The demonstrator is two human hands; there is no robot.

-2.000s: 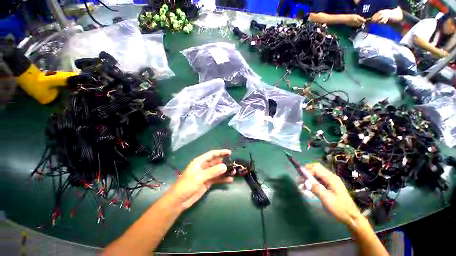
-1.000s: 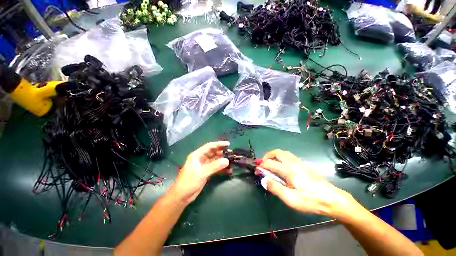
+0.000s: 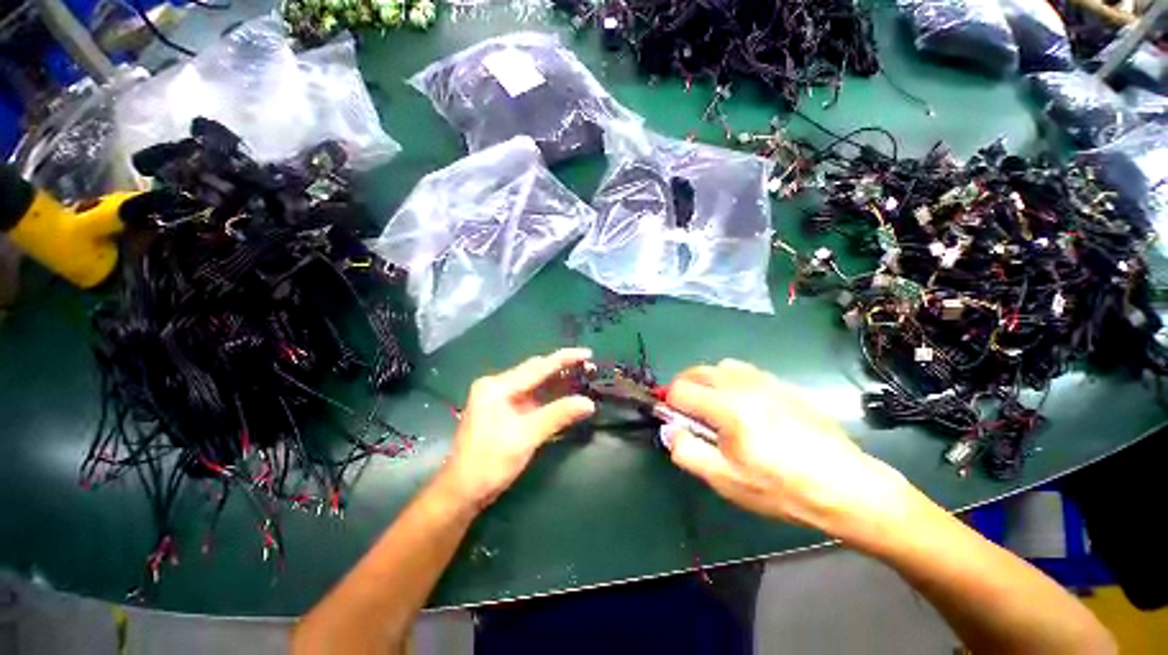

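Observation:
My left hand holds a small black housing between thumb and fingers, low in the middle of the view. My right hand grips pliers with red-and-pale handles. The dark jaws point left and reach the housing; whether they touch or grip it is too blurred to tell. A black cable lead hangs below the housing, mostly hidden behind the pliers and my right hand.
Clear bags of black parts lie beyond my hands, with dark specks below them. A left cable pile, a right cable pile and a far cable pile surround them. A yellow-and-black tool is at the left edge.
My right hand has brought the pliers left from beside the right pile to the housing. My left hand still holds the housing. The view has tilted down, so the bags and piles appear higher.

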